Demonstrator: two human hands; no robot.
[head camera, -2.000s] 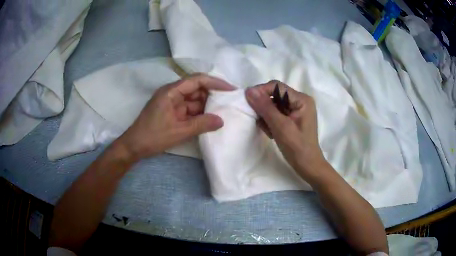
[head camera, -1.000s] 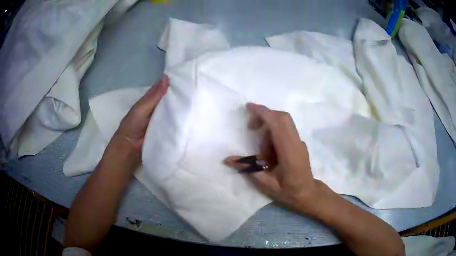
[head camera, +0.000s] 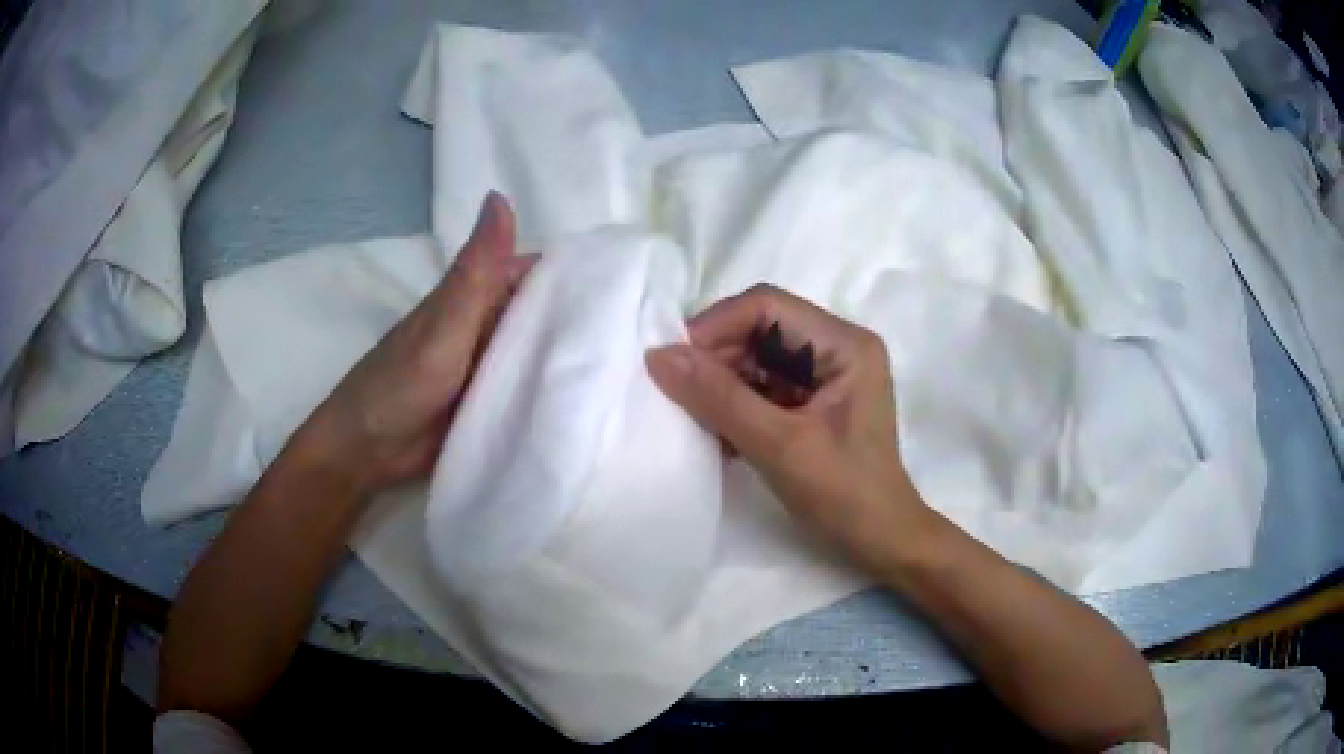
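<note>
An off-white garment (head camera: 943, 206) lies spread over the table, with one part raised between my hands and its lower edge hanging over the near table edge. My left hand (head camera: 428, 361) is behind and under the left side of the raised part; its fingers are partly hidden by the cloth. My right hand (head camera: 803, 405) pinches the cloth between thumb and forefinger at the right side of the raised part. Dark thread snips (head camera: 783, 358) sit in the palm of my right hand, blades pointing up, handle mostly hidden. Any thread end is too fine to see.
Another white garment (head camera: 111, 221) is heaped at the left table edge. More white cloth (head camera: 1253, 221) lies at the right, near a blue-and-green object (head camera: 1125, 33). The blue-grey table (head camera: 324, 103) has a curved near edge. A yellow rail (head camera: 1253, 625) and white cloth below it show at lower right.
The raised cloth has narrowed and folded between my hands. My right hand has turned from spread over the cloth to pinching it, with the snips now pointing up.
</note>
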